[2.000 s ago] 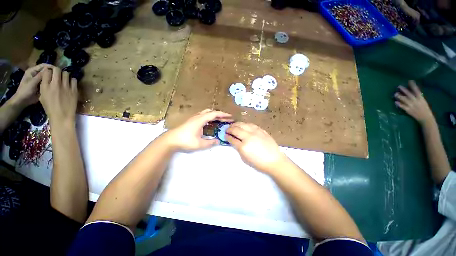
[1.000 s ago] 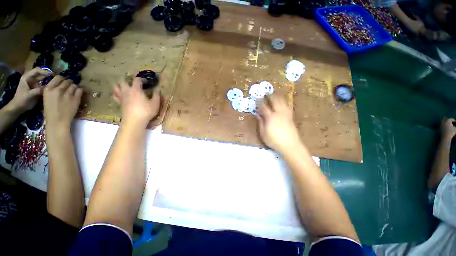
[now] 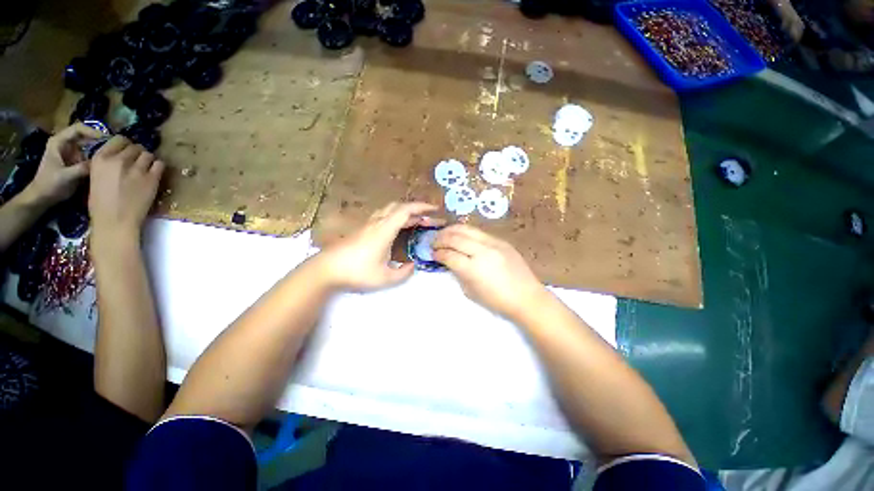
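Observation:
My left hand (image 3: 369, 251) holds the black housing (image 3: 412, 251) by its side, near the front edge of the brown work board (image 3: 613, 230). My right hand (image 3: 484, 268) presses its fingertips on a white disc (image 3: 424, 245) that sits in the housing's opening. The fingers partly hide both. Several loose white discs (image 3: 493, 202) lie in a cluster just beyond my right hand. More white discs (image 3: 572, 122) lie farther right, and one (image 3: 540, 72) lies farther back.
A pile of black housings (image 3: 158, 43) is at the back left, with another group (image 3: 335, 32) beside it. A neighbour's hands (image 3: 125, 182) work at left near lead wires (image 3: 67, 276). A blue parts tray (image 3: 678, 43) is back right. Fitted housings (image 3: 734, 172) lie on the green bench (image 3: 690, 384).
Since one second ago, my left hand has taken the single housing from the left board and my right hand a disc; both came together. The fitted housing at right has moved onto the green bench.

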